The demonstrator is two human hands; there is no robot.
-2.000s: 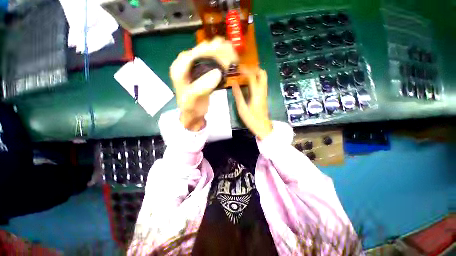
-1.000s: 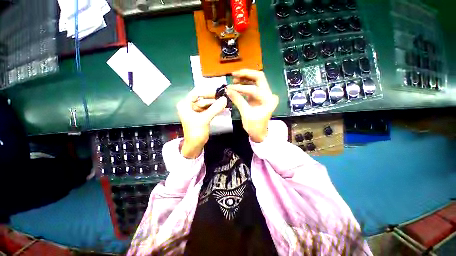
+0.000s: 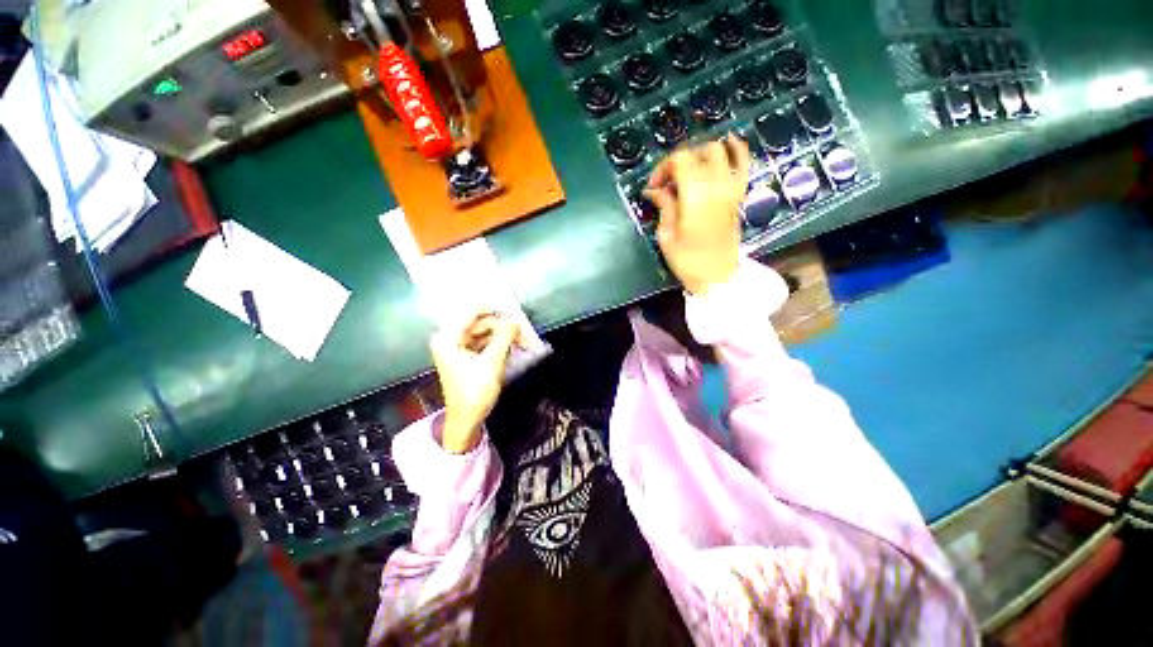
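Note:
The clear plastic tray (image 3: 864, 181) to the right of the press holds rows of round black units; a few in the nearest row look silvery. My right hand (image 3: 702, 209) is over the tray's near left part, fingers bent down; whether it grips a unit is hidden. My left hand (image 3: 475, 367) rests over the white sheet (image 3: 462, 281) at the bench edge, fingers curled; I cannot tell if it holds anything. The toggle press stands on its orange base (image 3: 525, 164), its red handle (image 3: 415, 104) above the dark metal fixture (image 3: 473, 177).
A control box (image 3: 190, 76) with red and green digits stands behind left. Note paper (image 3: 293, 307) with a dark pen lies left of the press. A second clear tray (image 3: 967, 61) is far right. A lower tray of units (image 3: 316, 474) and a blue box (image 3: 885, 259) sit below the bench edge.
My hands have parted from the black unit held between them. My right hand has moved right onto the tray; my left stays near the white sheet. The view has turned and shifted.

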